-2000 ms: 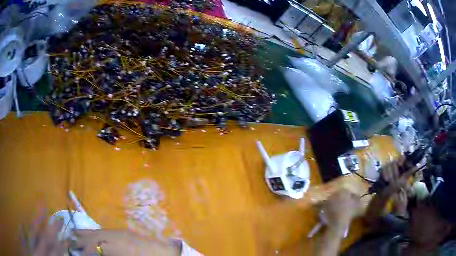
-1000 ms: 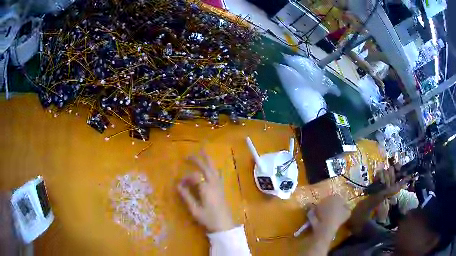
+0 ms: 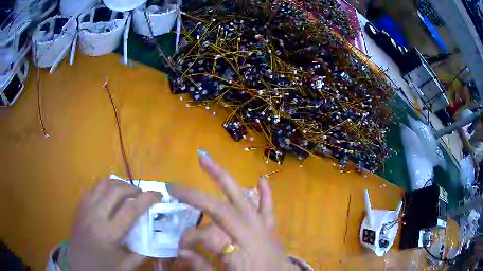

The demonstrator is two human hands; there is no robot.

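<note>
A white camera housing (image 3: 161,227), its open inside showing, is low in the picture between my hands. My left hand (image 3: 100,227) is shut on its left side. My right hand (image 3: 233,225), blurred and with a ring, lies over its right edge, index finger and thumb spread. A small pale spot shows between them; I cannot tell whether it is a held part. A dark part shows at the housing's right side. A thin dark-reddish lead (image 3: 119,132) runs from the housing up across the table.
A large tangled heap of camera modules (image 3: 286,95) with yellow wires lies behind. White camera bodies (image 3: 98,39) stand at the upper left. A two-antenna camera (image 3: 380,228) lies at the right beside a black box (image 3: 421,217). Clear bags (image 3: 418,151) lie behind the box.
The view has turned left, shifting the heap and the two-antenna camera rightward. The housing, earlier at the left edge, is now between both hands. My right hand has come to it from the bare table.
</note>
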